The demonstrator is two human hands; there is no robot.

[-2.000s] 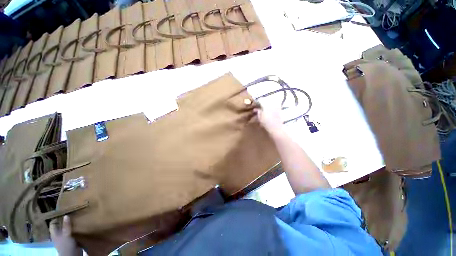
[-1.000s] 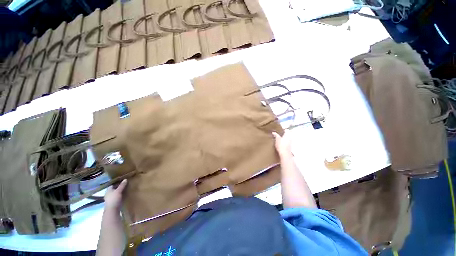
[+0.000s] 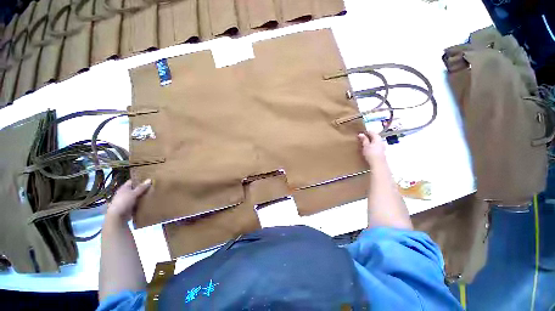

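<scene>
A large tan-brown bag body panel (image 3: 243, 115) lies flat in front of me, with square notches in its far and near edges. Handles (image 3: 404, 91) loop off both ends. A dark blue label patch (image 3: 163, 71) is near the far left corner and a shiny wrapped bundle (image 3: 143, 132) near the left edge. A lower panel layer (image 3: 210, 232) shows beneath the near edge. My left hand (image 3: 129, 199) grips the panel's near left edge, thumb on top. My right hand (image 3: 372, 149) grips its right edge below the handle end. Fingers under the panel are hidden.
Stacked bag bodies lie at left (image 3: 30, 188) and at right (image 3: 505, 121), the right ones over the table edge. An overlapped row of bag pieces (image 3: 176, 24) spans the far side. A glue bottle (image 3: 415, 189) lies on the white table (image 3: 450, 170) beside my right forearm.
The panel has moved away from me and right, and lies flatter, showing more of the lower layer. Both hands have moved along with it, away from my body.
</scene>
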